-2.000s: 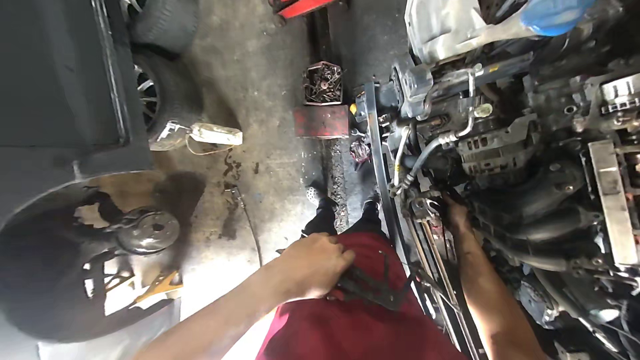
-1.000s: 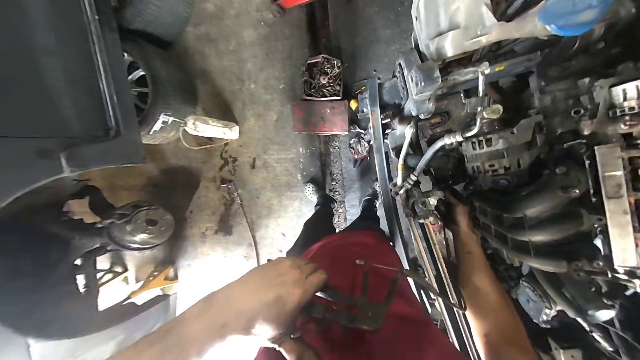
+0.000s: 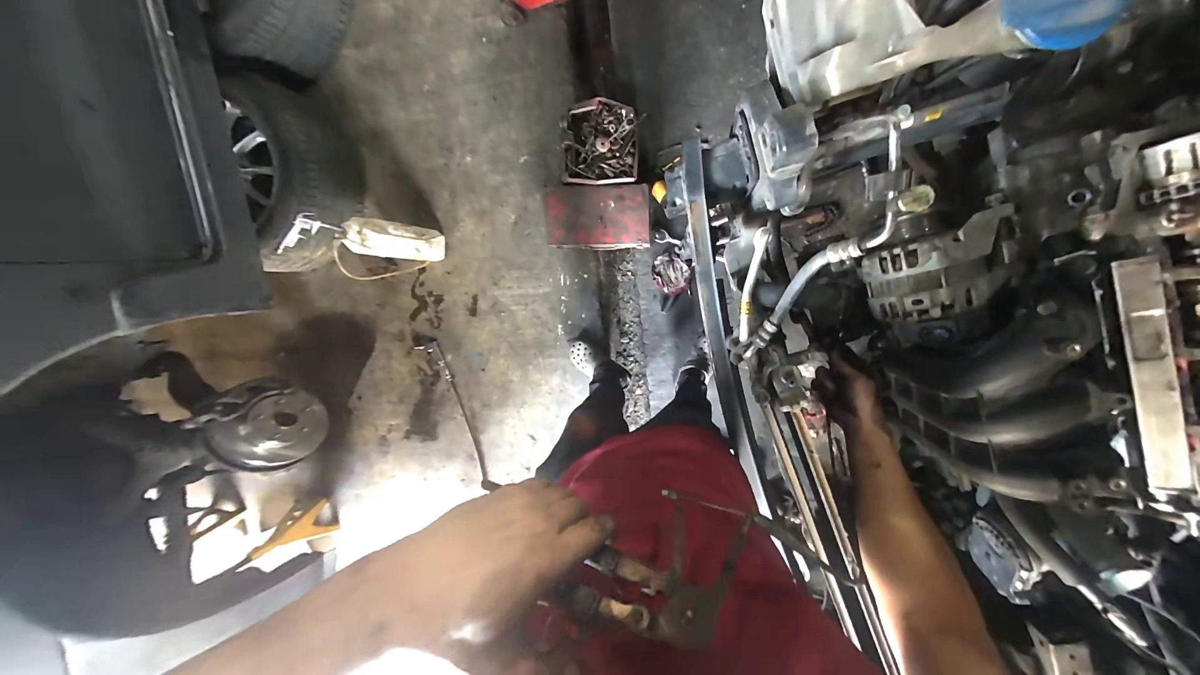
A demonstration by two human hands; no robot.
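My left hand [image 3: 534, 539] is above my red shirt [image 3: 647, 478], at the edge of a dark metal bracket-like part [image 3: 689, 609] with thin arms. The fingers curl beside its two short cylindrical ends; blur hides whether they grip it. My right hand [image 3: 853, 384] reaches down into the engine bay, between the black intake manifold [image 3: 994, 403] and the metal fittings [image 3: 797, 375] at the top of two long bars. Its fingertips are hidden in shadow below the alternator [image 3: 923, 281], so what they touch cannot be told.
A long metal crossbar [image 3: 708, 281] borders the engine bay. On the floor are a box of loose hardware [image 3: 600, 141], a red metal box [image 3: 598, 216] and a long-handled tool [image 3: 459, 403]. Wheels [image 3: 291, 169] and a car with a bare brake rotor [image 3: 267, 427] stand at left.
My left hand has moved down and left from its place two seconds ago, and more of the dark metal part shows beside it. My right hand remains in the engine bay.
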